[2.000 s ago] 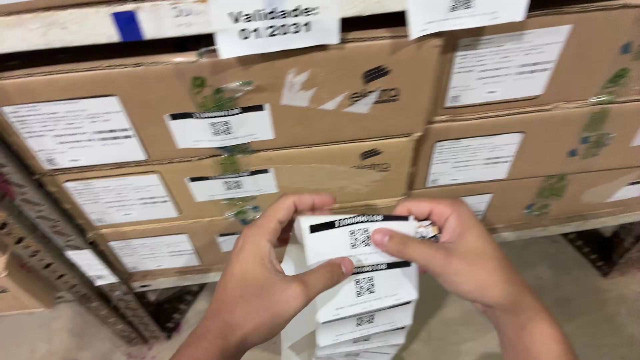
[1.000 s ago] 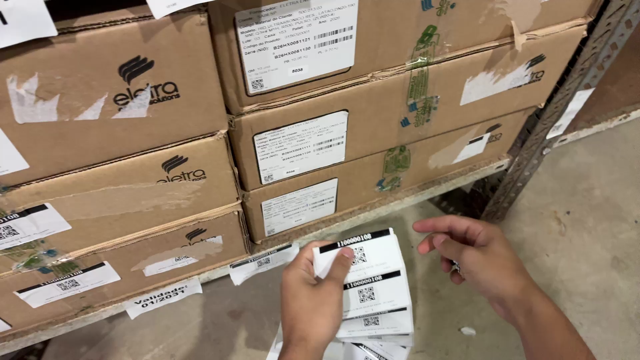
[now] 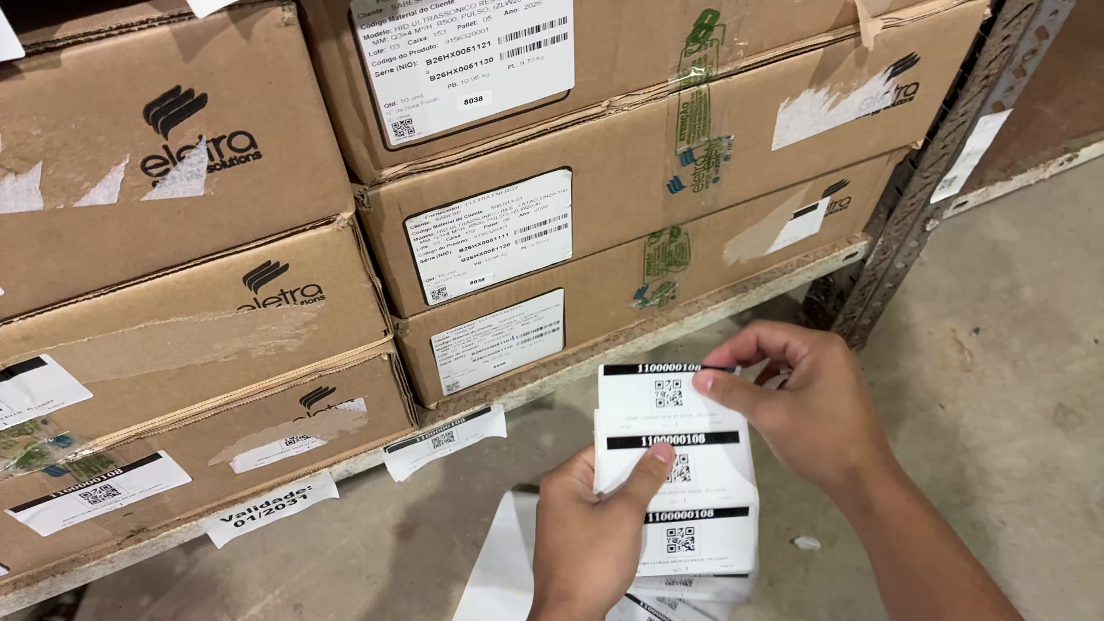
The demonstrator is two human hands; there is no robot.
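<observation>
A strip of white printed labels (image 3: 681, 483), each with a black band and a square code, hangs in front of the shelf. My left hand (image 3: 595, 526) grips it from the left, thumb on the second label. With thumb and fingers, my right hand (image 3: 793, 397) pinches the upper right corner of the top label (image 3: 642, 401). More labels and white paper (image 3: 496, 561) hang below, partly hidden by my left hand. Behind, cardboard boxes (image 3: 604, 164) are stacked on a metal shelf; the nearest bear white labels (image 3: 490, 233) and printed tape.
The shelf's front edge (image 3: 552, 375) slants up to the right, with a label (image 3: 444, 442) and a paper sign (image 3: 272, 511) stuck on it. A perforated metal upright (image 3: 914, 207) stands at right. A small white scrap (image 3: 806, 542) lies on the concrete floor (image 3: 966, 431).
My right hand, apart from the labels one second ago, has come back and taken the top label's corner. My left hand has kept its hold. The view has swung right since two seconds ago.
</observation>
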